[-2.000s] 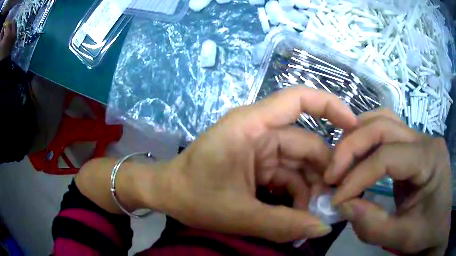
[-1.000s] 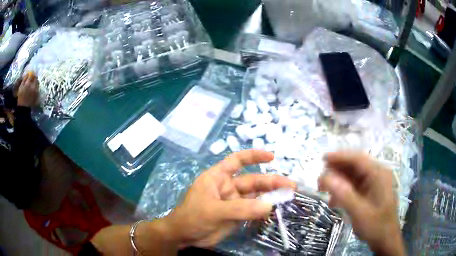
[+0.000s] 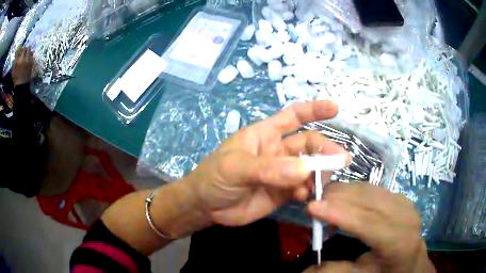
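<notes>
My left hand [image 3: 256,168] holds a white oval cap [image 3: 326,162] between thumb and fingers, seen side-on. A joined shaft and sleeve [image 3: 318,229] hangs upright below the cap, its upper end meeting the cap's underside. My right hand [image 3: 373,224] has its fingers on this shaft; its lower fingertips are partly cut off by the bottom edge. A parts box of silver shafts [image 3: 367,160] lies behind my hands, partly hidden by them. White caps [image 3: 290,50] lie in a heap behind, with a large heap of white sleeves [image 3: 405,106] to the right.
A single white cap [image 3: 233,121] lies on the clear plastic sheet [image 3: 176,133]. A printed flat box [image 3: 198,47] and a smaller labelled clear box [image 3: 139,77] lie at left. A black phone [image 3: 378,11] is at the top. Another person's hand [image 3: 22,65] and a red stool [image 3: 88,186] are far left.
The view has tilted down since one second ago. My right hand has come from above the box to the shaft below the cap. The cap is now held side-on in my left hand.
</notes>
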